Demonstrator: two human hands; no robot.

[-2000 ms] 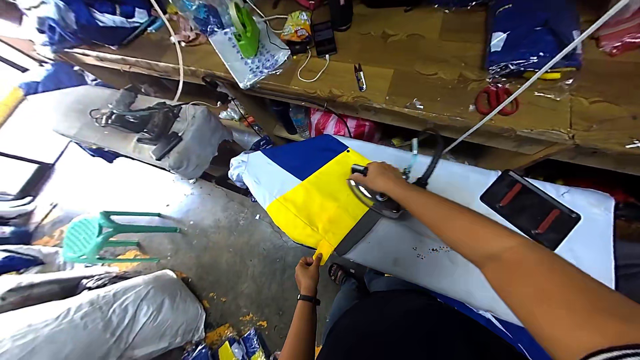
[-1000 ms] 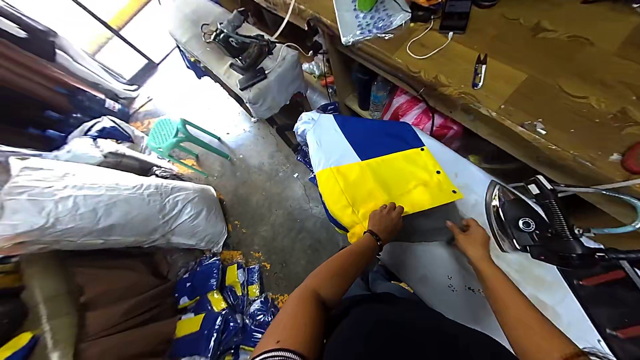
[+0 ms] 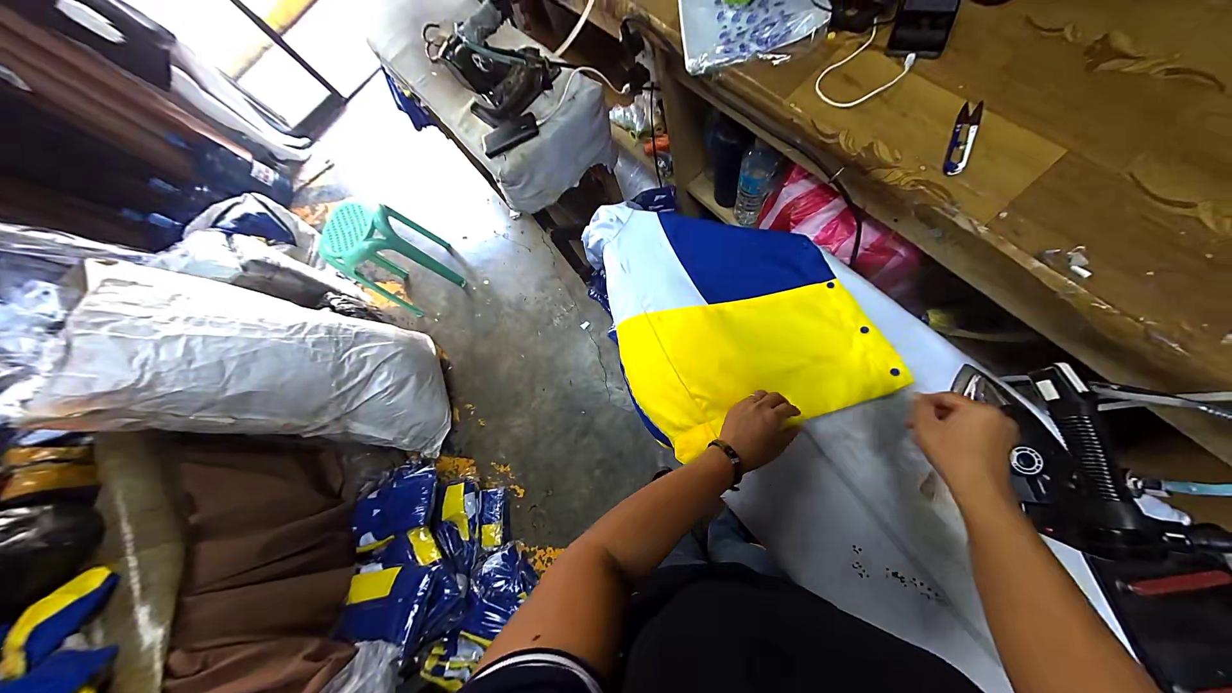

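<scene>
A yellow, blue and pale garment piece [image 3: 751, 346] lies over the far end of the padded ironing board [image 3: 828, 491], with several dark round dots near its right edge. My left hand [image 3: 760, 428] rests on the garment's lower yellow edge; whether the fingers pinch the cloth cannot be told. Just right of the garment's lower corner, my right hand [image 3: 962, 443] is held over the board with its fingers curled, and what is in it is hidden. A black iron [image 3: 1068, 462] stands right beside that hand, near a dark rest pad [image 3: 1165, 616].
Thread snips [image 3: 962, 138] and a phone [image 3: 922, 27] with a white cable lie on the wooden table [image 3: 1107, 183]. A second padded board [image 3: 568, 135] holds another iron [image 3: 500, 72]. A green plastic stool [image 3: 356, 236], a white wrapped bundle [image 3: 241, 356] and bagged garments [image 3: 423, 568] are at left.
Two seconds ago my right hand held the iron on the yellow cloth; now the iron stands at the right. My left hand has moved from the cloth's near corner onto its lower edge. The view has shifted.
</scene>
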